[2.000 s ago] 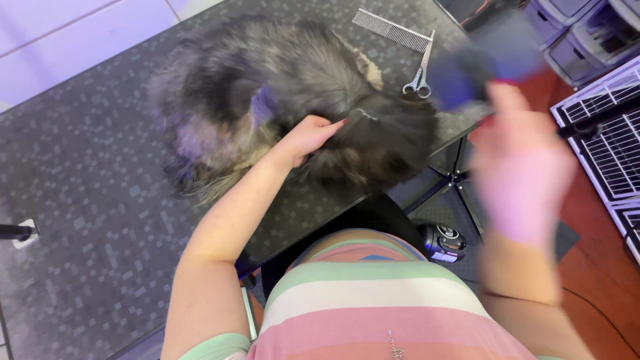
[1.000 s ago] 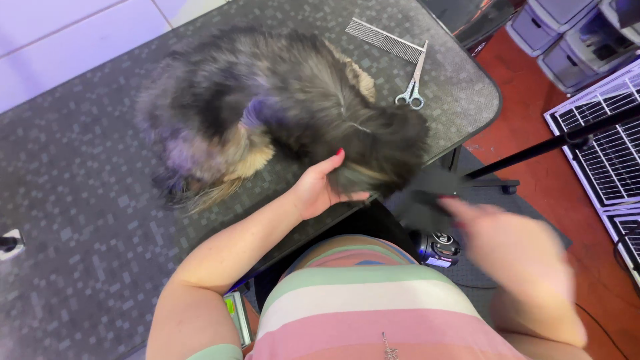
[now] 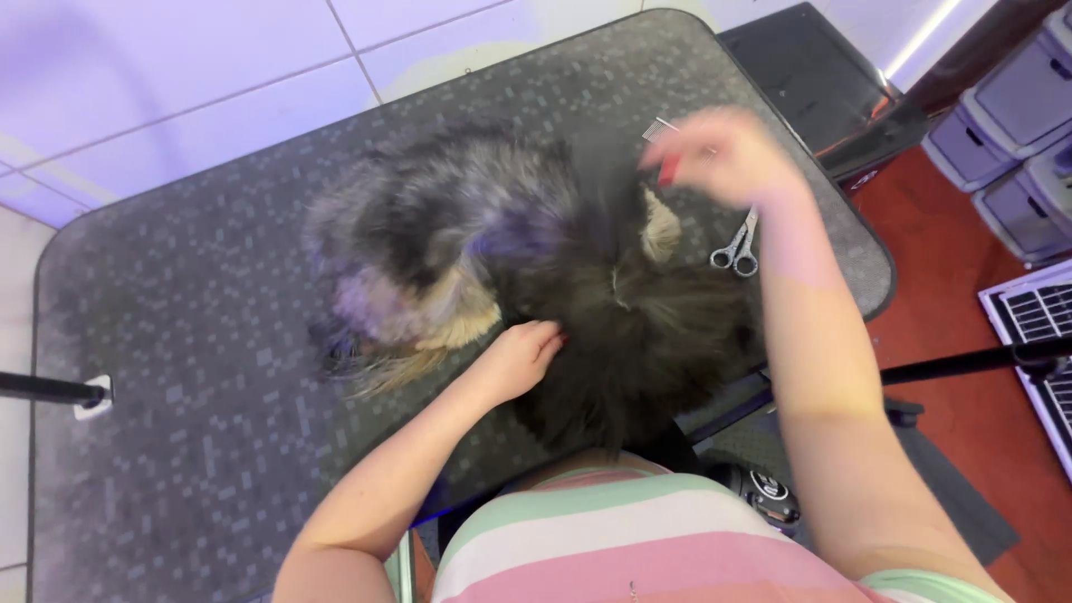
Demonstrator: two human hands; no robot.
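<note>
A long-haired dark grey and tan dog (image 3: 435, 209) lies curled on the speckled grooming table (image 3: 193, 419), its dark head (image 3: 653, 335) toward my body. Against the fur under the head, my left hand (image 3: 526, 356) has its fingers curled in on the coat. My right hand (image 3: 720, 159) is raised at the dog's far side, holding a motion-blurred dark grooming brush (image 3: 607, 163) at the back. Partly hidden behind this hand is a metal comb (image 3: 660, 128). Scissors (image 3: 737, 251) lie beside the dog, below my right wrist.
A tiled wall (image 3: 209, 84) runs along the far edge. A black post (image 3: 50, 389) rises at the table's left. Off the right end are a black box-like object (image 3: 821, 92), plastic drawers (image 3: 1022, 92), a white-framed grille (image 3: 1043, 310) and a black bar (image 3: 963, 364).
My right hand, blurred beside the table's near edge before, is now over the dog's far side with the brush. My left hand has moved from the head to the fur beside it. The view has shifted.
</note>
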